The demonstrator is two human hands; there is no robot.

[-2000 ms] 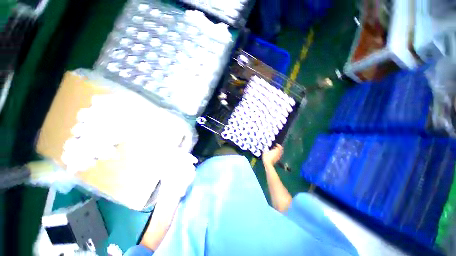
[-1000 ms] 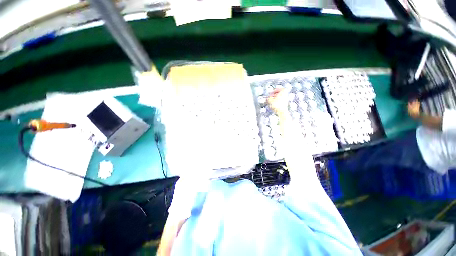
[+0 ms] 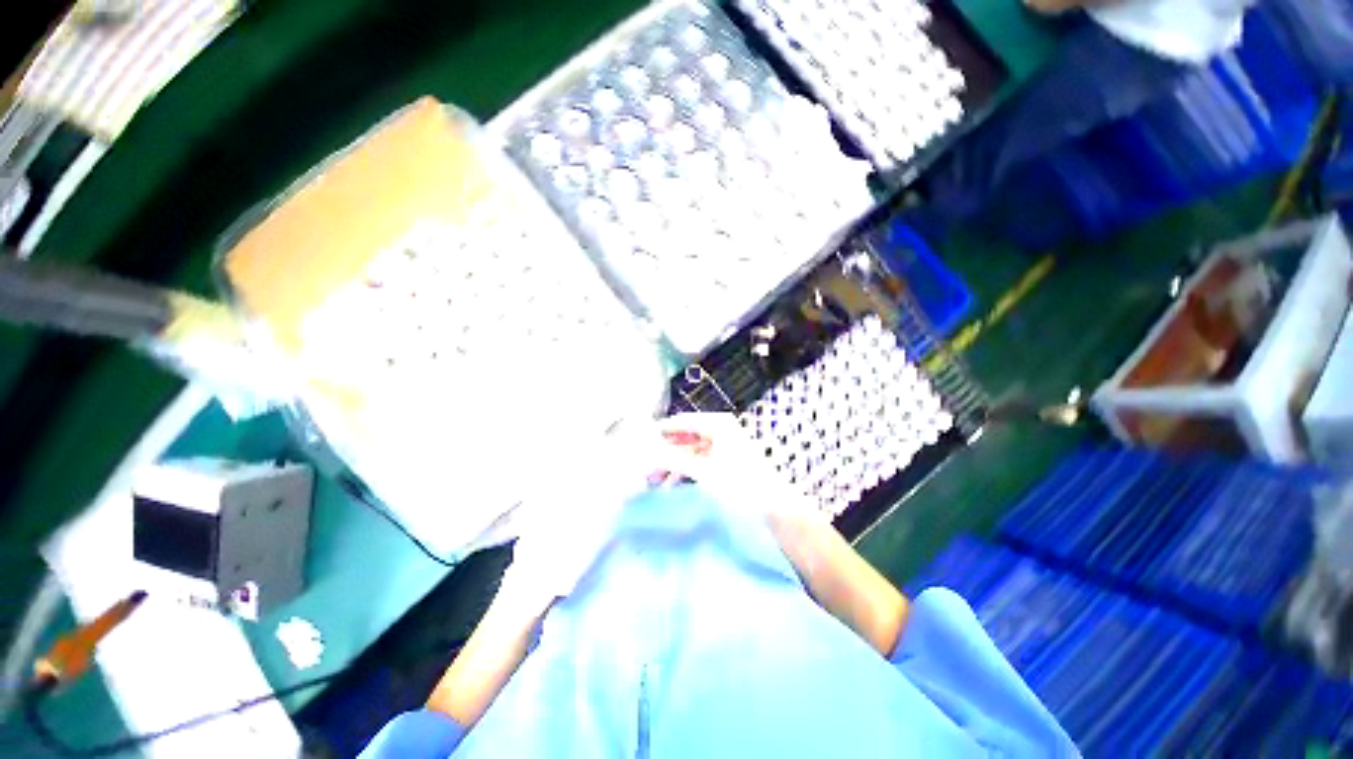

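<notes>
My right hand is in front of my body, beside the left edge of the black tray; its fingers are close to my left hand. My left hand is washed out white at the lower right edge of the lined box. Glare hides both grips and anything held. White round parts cover most of the box's tan sheet. Rows of white parts fill part of the black tray. The clear blister tray lies beyond the box, with white parts in its pockets.
A second black tray holds white parts. A wire rack is under the near black tray. A grey meter, white scalloped piece and orange-handled tool are at left. Blue crates and a white bin stand right. Another person's sleeve shows.
The view has turned back toward the right-hand rack. My right hand has moved from over the blister tray to in front of my body, close to my left hand.
</notes>
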